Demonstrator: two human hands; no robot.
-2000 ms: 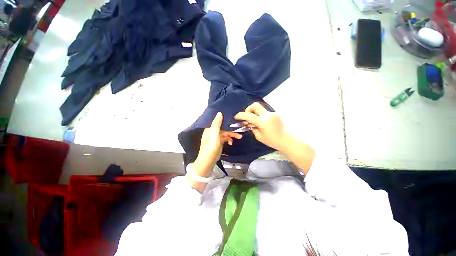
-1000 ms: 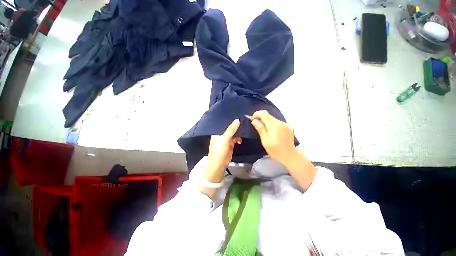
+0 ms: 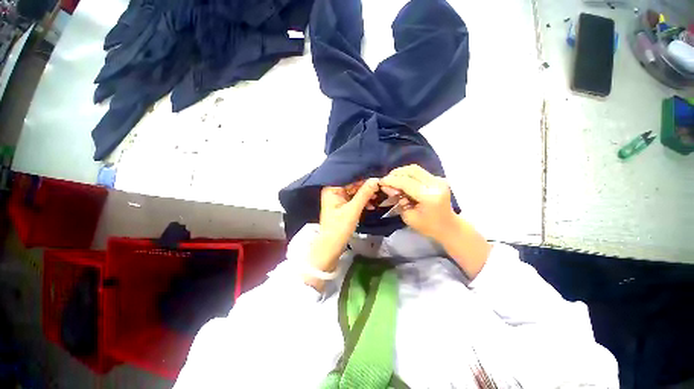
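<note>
Navy trousers point(image 3: 426, 72) lie on the whitish table, two long parts pointing away from me and crossing, the wide end gathered at the table's near edge. My left hand point(image 3: 344, 211) grips the cloth of the wide end, thumb on top. My right hand point(image 3: 423, 199) is beside it, fingertips meeting the left thumb tip at the cloth. Metal snips point(image 3: 392, 207) show as a silver glint in my right hand, blades pointing left. Whether a thread is between the fingertips cannot be seen.
A pile of navy garments point(image 3: 205, 45) is at the upper left. Red crates point(image 3: 173, 300) stand on the floor at left. At right are a black phone point(image 3: 593, 55), green snips point(image 3: 636, 144), a green box point(image 3: 677, 125) and a round container point(image 3: 670, 45). A green strap point(image 3: 370, 327) hangs in front of me.
The view has shifted, so the table things sit higher. The wide end is more bunched up. My hands have come together, fingertips meeting, and the snips show more clearly.
</note>
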